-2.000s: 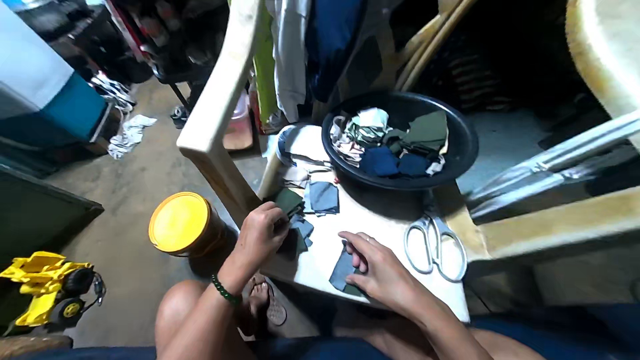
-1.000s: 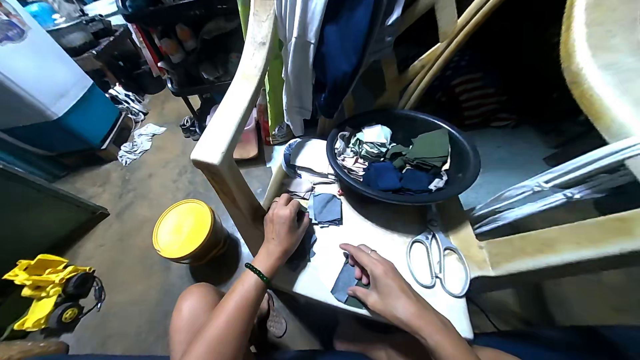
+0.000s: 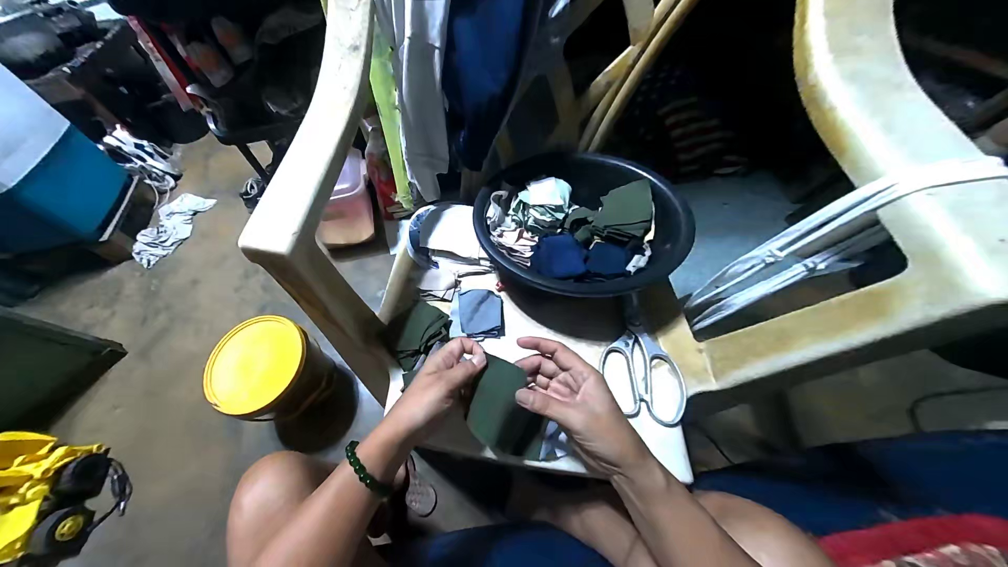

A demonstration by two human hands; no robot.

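My left hand [image 3: 449,378] pinches the upper left corner of a dark green cloth piece [image 3: 498,405] over the front of the plastic chair seat [image 3: 583,342]. Close to the cloth's right edge is my right hand [image 3: 563,390], fingers spread; whether it touches the cloth is unclear. Beyond the hands lie a grey-blue cloth stack [image 3: 480,313] and a dark green cloth stack [image 3: 421,331]. A black basin [image 3: 681,228] holds green, navy and pale cloth pieces. Scissors [image 3: 647,378] lie right of my right hand, handles toward me, blades partly hidden by the basin.
Chair armrests [image 3: 315,150] rise on both sides, the right one wrapped with white ties [image 3: 795,236]. On the floor at left stand a yellow-lidded bucket [image 3: 256,366] and a yellow toy truck [image 3: 55,496]. Garments [image 3: 425,94] hang behind the basin.
A dark green cloth piece is now held up in my left hand, which has come nearer to my right hand. The right fingers, earlier at a grey-blue piece, are now spread.
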